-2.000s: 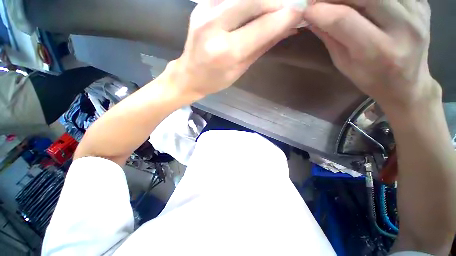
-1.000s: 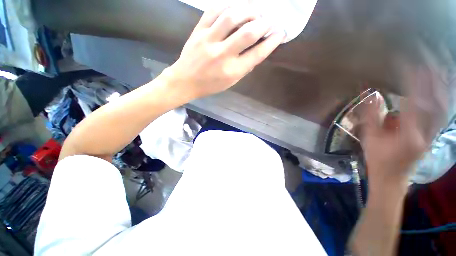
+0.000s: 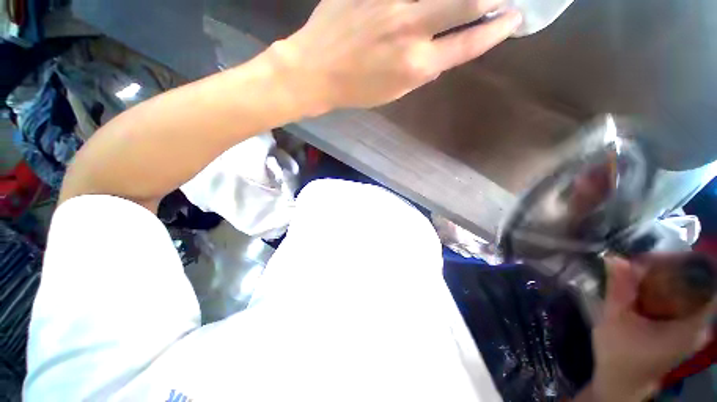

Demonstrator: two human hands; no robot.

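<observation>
The steam iron (image 3: 574,196) is at the right edge of the pressing board (image 3: 472,102), blurred, its metal top and dark rim showing. My right hand (image 3: 648,330) is closed around its orange-brown handle (image 3: 664,289) with the dark end. My left hand (image 3: 385,55) is at the top of the view over the board. Its fingertips are on the white garment (image 3: 541,12), of which only a small rounded part shows at the top edge. Whether the fingers pinch it or press on it is hard to tell.
A grey metal table edge (image 3: 409,161) runs below the board. Crumpled white cloth (image 3: 242,184) hangs below it at the left. Heaped dark and bluish clothes (image 3: 51,114) lie at the far left. Dark blue shiny material (image 3: 515,322) is below the iron. Pale crumpled cloth is at the right.
My right hand has left the garment and taken hold of the iron handle. The iron appears turned and blurred. My left hand stays at the garment, which now shows further right and less of it.
</observation>
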